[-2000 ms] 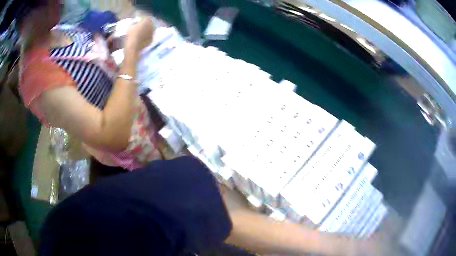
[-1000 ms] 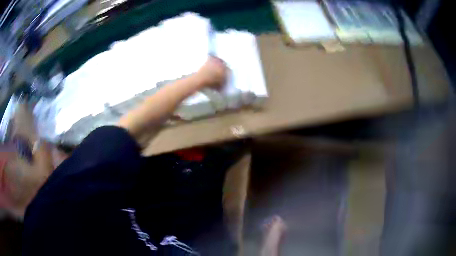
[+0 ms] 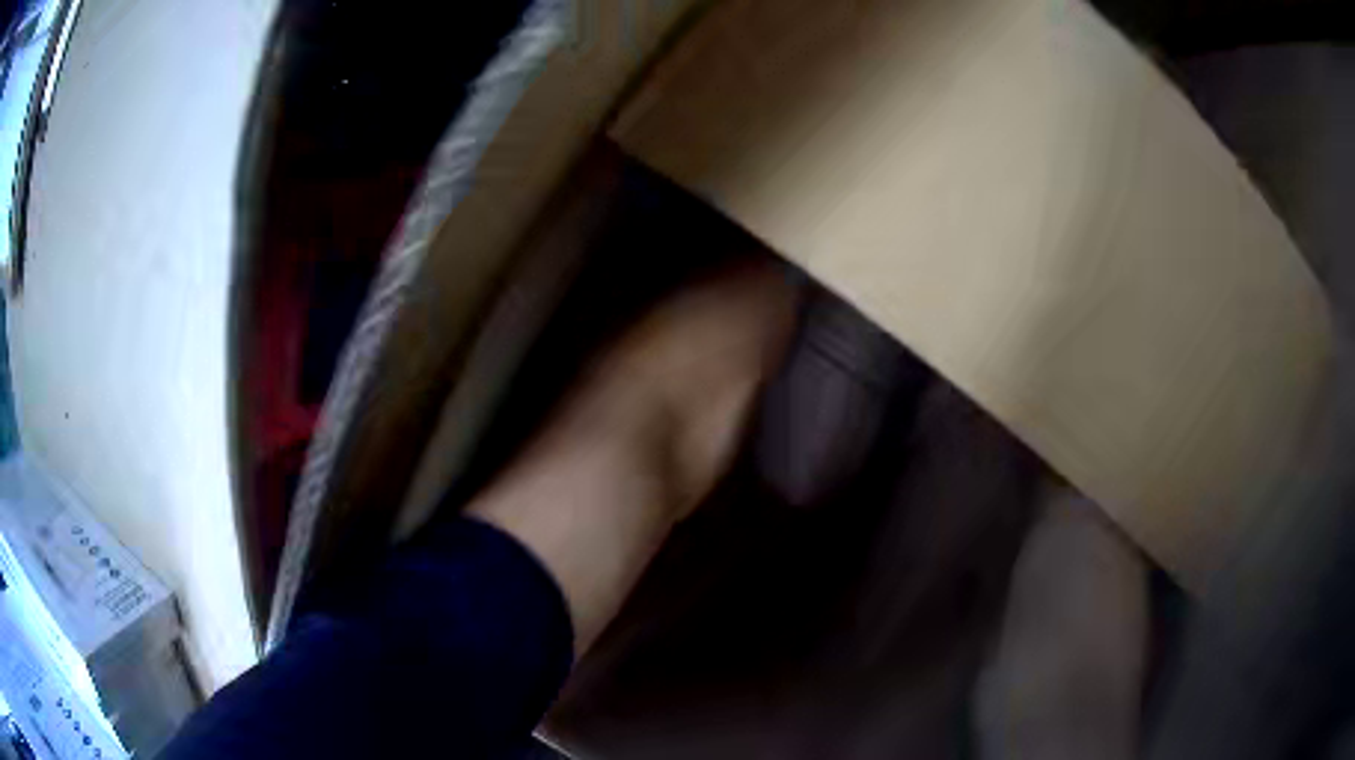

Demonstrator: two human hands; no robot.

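Note:
A large deep brown carton fills most of the view, its near edge running up the left-centre. A wide tan flap lies across its upper right. My left arm in a dark sleeve reaches into the carton. My left hand is in deep shadow at the flap's edge, its fingers hidden, so I cannot tell if it holds anything. My right forearm shows at the lower right inside the carton, but the flap hides the hand. The carton's inside is dark and blurred; its contents are unclear.
White product boxes with small print and round marks lie at the lower left, on the bench. The pale bench surface runs up the left side. Something red shows in the dark gap between bench and carton.
The view has turned from the bench down into the carton. My left hand has left the white boxes and is inside the carton. The right hand has gone out of sight under the flap.

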